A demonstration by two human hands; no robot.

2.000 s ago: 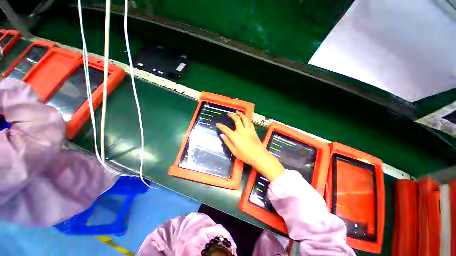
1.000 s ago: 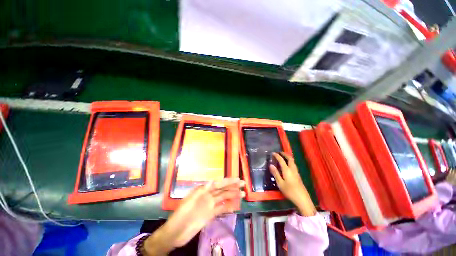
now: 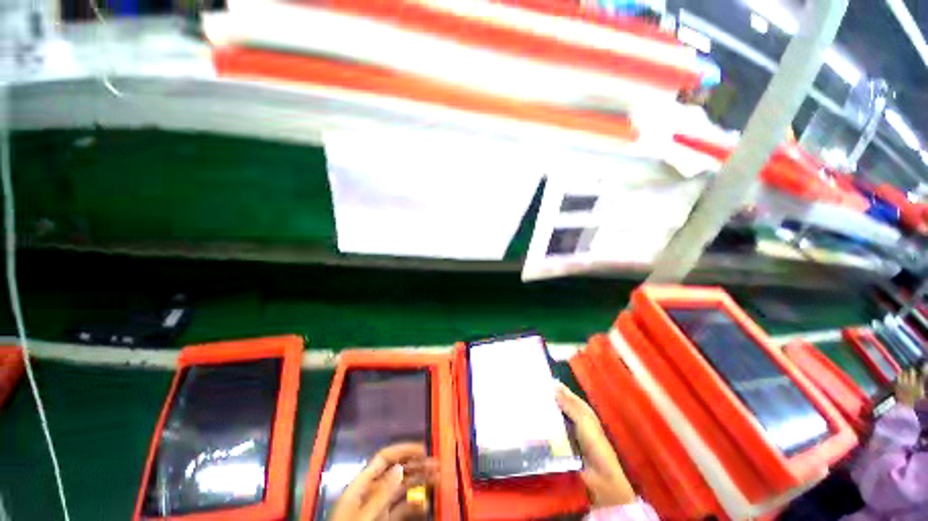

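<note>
A tablet with a bright white display (image 3: 517,405) is raised and slightly tilted over its red foam tray (image 3: 521,499). My right hand (image 3: 592,448) grips its right edge, the fingers partly hidden behind it. A dark-screened tablet (image 3: 382,412) lies in a tray to its left. My left hand (image 3: 392,486) is over the lower part of that screen, fingers bent and a little apart, holding nothing that I can see; a small yellow spot shows near the fingers. A third dark tablet (image 3: 222,432) lies in a tray at the left.
Red trays (image 3: 636,427) lean in a stack at the right, with a tablet (image 3: 748,377) in the top one. A slanted pale post (image 3: 748,153) stands behind them. A blank sheet (image 3: 427,198) and an instruction sheet (image 3: 611,219) hang from the shelf. A person's sleeve (image 3: 890,453) shows far right.
The view has tilted up. My right hand has gone from touching the rightmost tablet's screen to holding it raised, its display now white. The other two displays have turned from bright orange or yellow to dark.
</note>
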